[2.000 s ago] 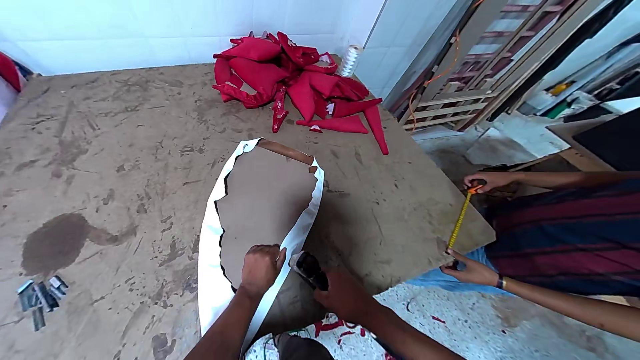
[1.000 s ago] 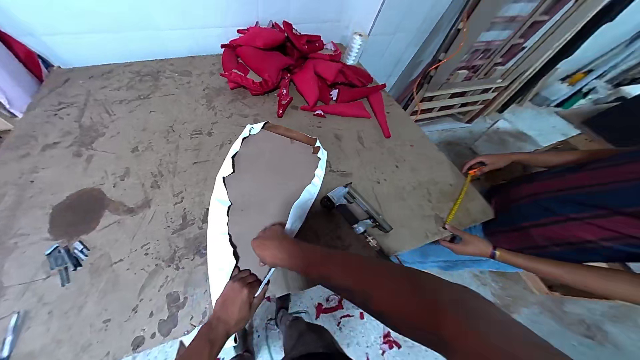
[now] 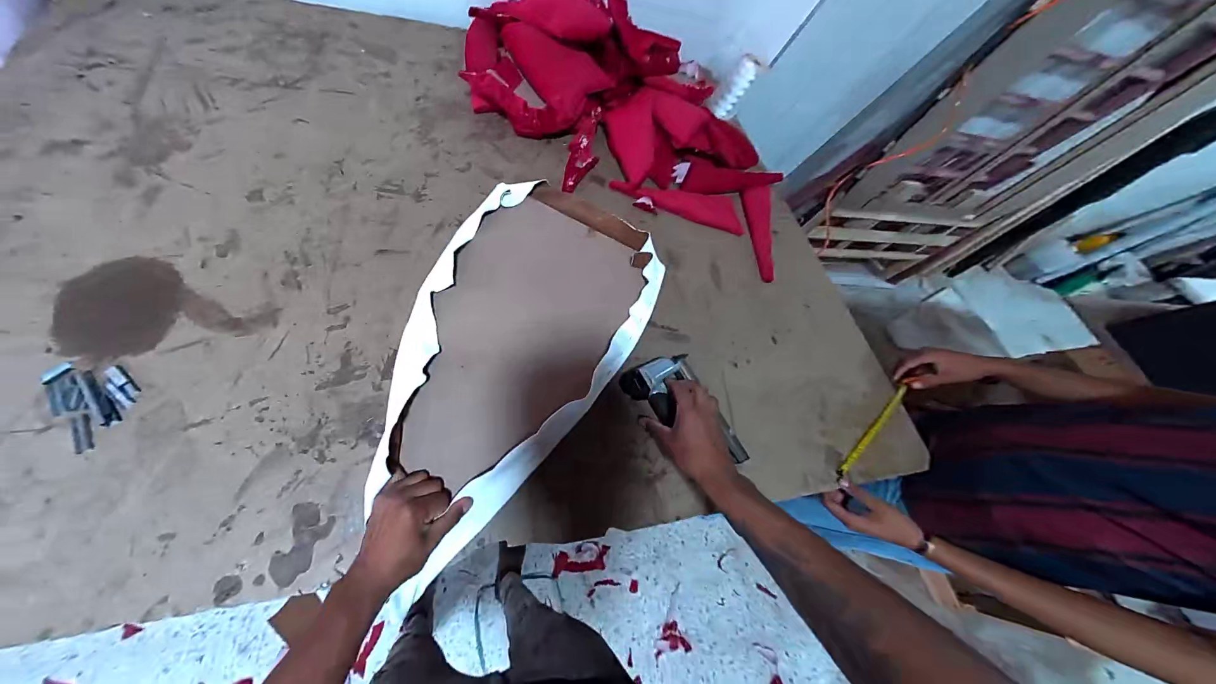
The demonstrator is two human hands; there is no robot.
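A curved panel lies on the brown work table, its brown face up and white covering folded over its edges. My left hand grips the panel's near left end, fingers over the white edge. Right of the panel, my right hand is closed around a pneumatic staple gun that lies on the table; part of the tool is hidden under the hand.
Red fabric pieces are heaped at the table's back beside a white thread cone. Staple strips lie at left. At right, a co-worker's hands hold a yellow tape measure along the table edge.
My right hand has moved from the panel's edge to the staple gun, which lay untouched one second ago. My left hand stays at the panel's near end. The view has shifted.
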